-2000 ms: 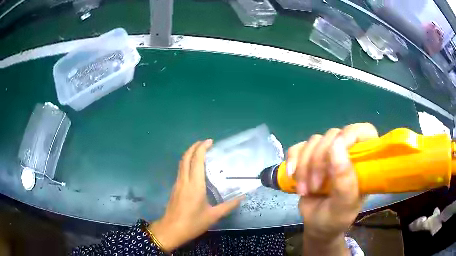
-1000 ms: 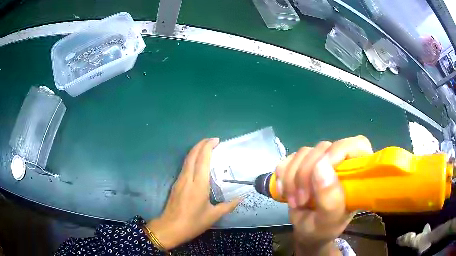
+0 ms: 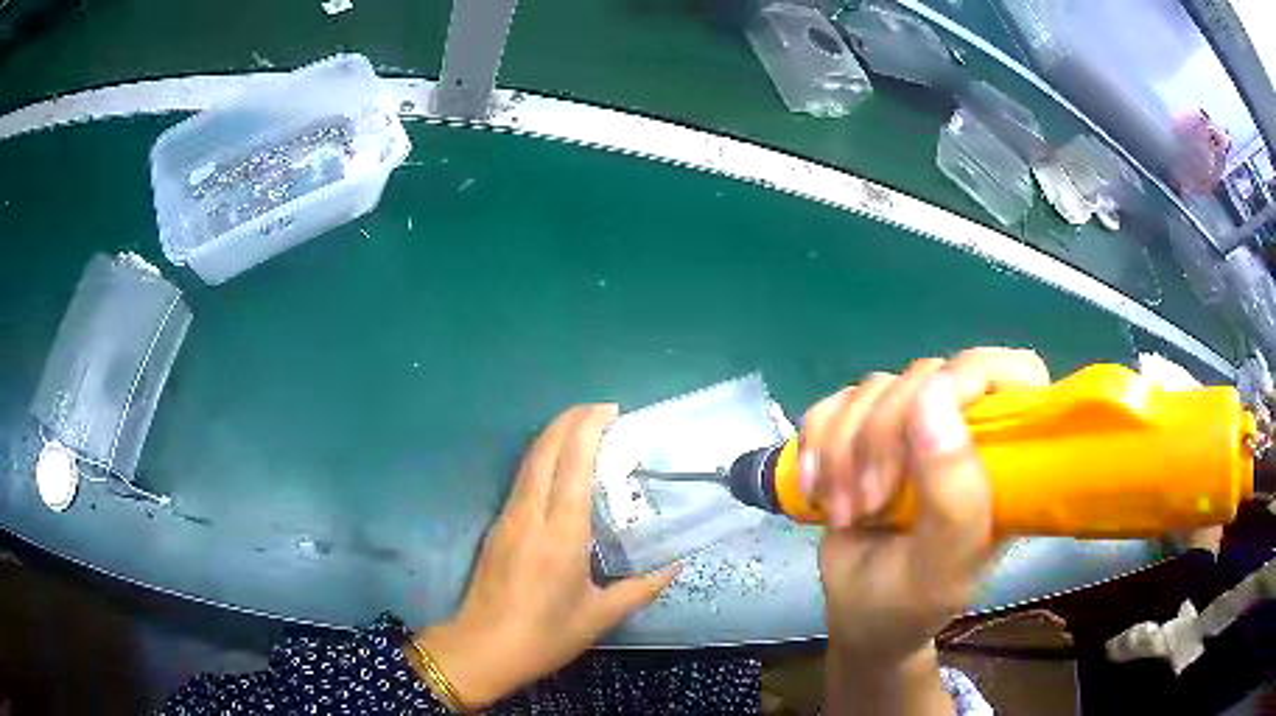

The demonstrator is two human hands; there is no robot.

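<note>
A clear plastic housing [image 3: 700,450] lies on the green bench at the lower middle. My left hand [image 3: 539,560] grips its left end, fingers along the far side and thumb at the near side. My right hand [image 3: 910,490] is closed around the yellow-orange electric screwdriver [image 3: 1106,455], held nearly level. Its thin dark bit [image 3: 686,476] reaches over the housing, with the tip at small dark dots on a white piece [image 3: 623,490] at the left end. Whether the tip sits in a screw is too small to tell.
A frosted screw bin [image 3: 280,182] stands at back left. A set-aside housing [image 3: 112,364] with a white disc [image 3: 58,477] and cord lies at far left. A pale rail [image 3: 700,144] and upright post [image 3: 473,56] divide off the belt, where several housings [image 3: 987,165] lie. Tiny bits lie near my left thumb.
The bit tip has moved from the middle of the housing's left part up to the dotted white piece. The housing is slightly turned. Housings on the belt have shifted right in view.
</note>
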